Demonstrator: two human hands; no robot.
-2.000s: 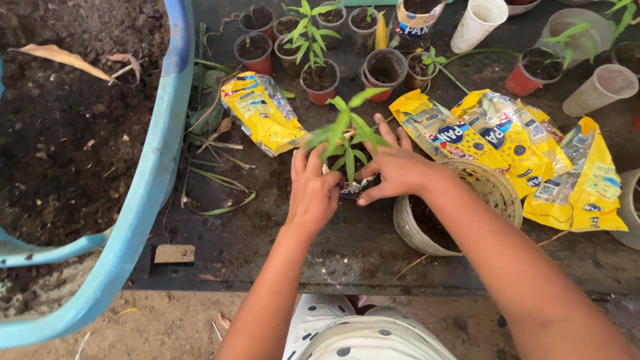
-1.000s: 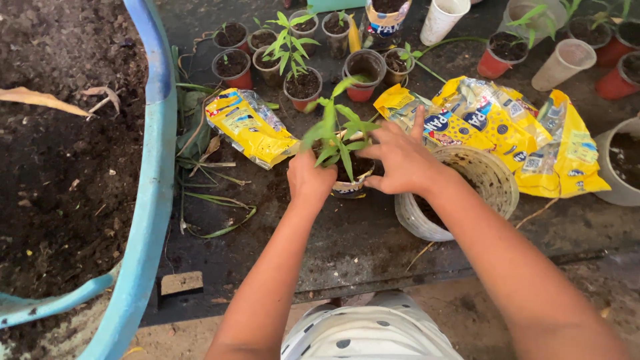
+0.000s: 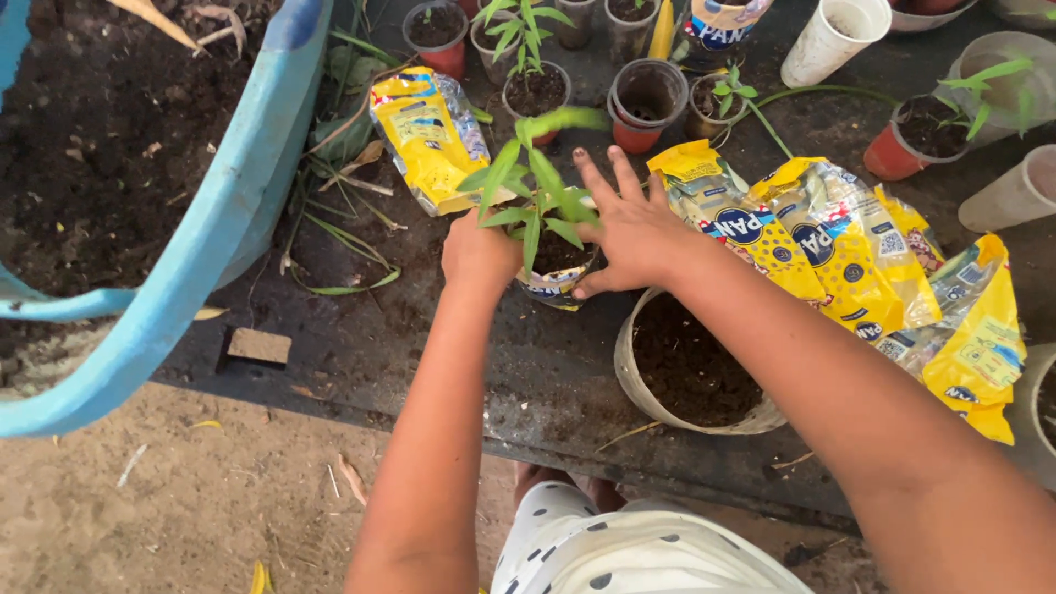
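Note:
A leafy green seedling [image 3: 536, 190] stands in dark soil inside a rolled-down printed plastic bag [image 3: 554, 287] on the black tabletop. My left hand [image 3: 483, 252] is at the bag's left side, its fingers partly hidden behind leaves; whether they grip is unclear. On the right side, my right hand [image 3: 631, 227] has its fingers spread, with the thumb by the bag's rim. A round tub of soil [image 3: 697, 363] sits just below my right forearm. Yellow empty bags lie on both sides, one [image 3: 433, 140] at the upper left and several [image 3: 833, 247] overlapping at the right.
A blue plastic container of soil [image 3: 239, 181] fills the left side. Along the back are small pots with seedlings [image 3: 536, 91], stacked empty cups [image 3: 648, 95] and a white cup [image 3: 833, 37]. Cut green stems [image 3: 351, 247] lie beside the container. The table's front edge [image 3: 495, 441] borders bare ground.
The fingers of my right hand have spread out, pointing away from me, while the hand stays beside the potted seedling. My left hand remains at the bag's left side.

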